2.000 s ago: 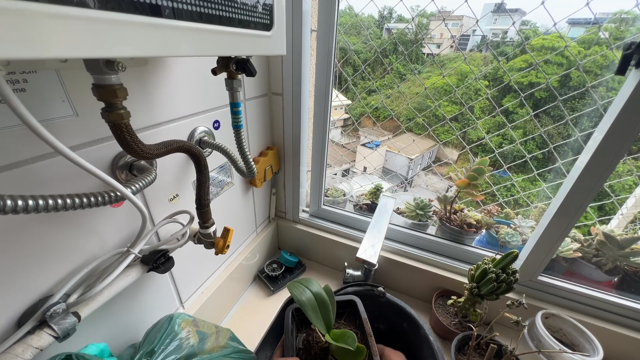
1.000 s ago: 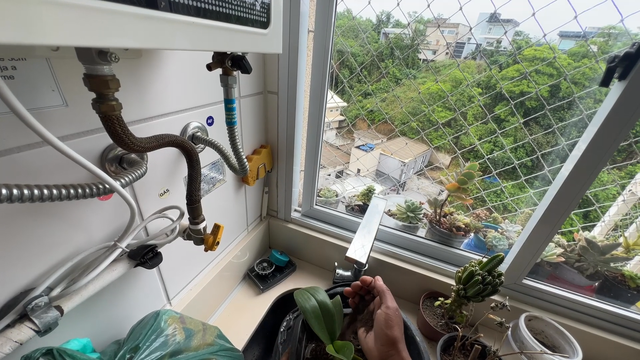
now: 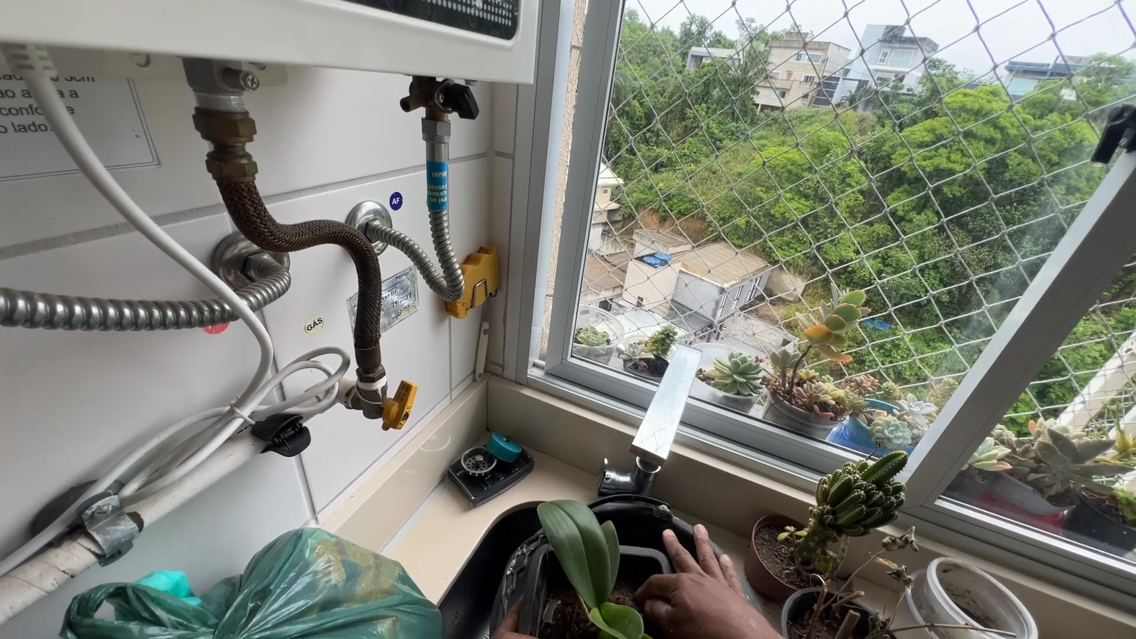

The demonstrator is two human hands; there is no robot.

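Observation:
A broad-leaved plant, its leaves (image 3: 581,555) green and upright, grows in a square black plastic pot (image 3: 530,568) set inside a larger black container. My right hand (image 3: 697,590) lies at the right side of the pot, fingers spread over the dark rim; whether it grips anything does not show. Only a little of my left hand (image 3: 512,621) appears at the bottom edge, by the pot's left side, and its fingers are mostly hidden. Behind the container stands a chrome faucet (image 3: 661,413) with a flat, wide spout.
Right of the container are a potted cactus (image 3: 856,497), a small pot of dry stems and a white plastic pot (image 3: 967,599). A green plastic bag (image 3: 333,586) bulges at lower left. A small black tray (image 3: 491,470) sits in the corner. Hoses and a yellow valve handle (image 3: 399,406) hang left.
My right hand, raised near the faucet base one second ago with fingers curled, is now lower, spread at the pot's right side. A bit of my left hand shows at the bottom edge.

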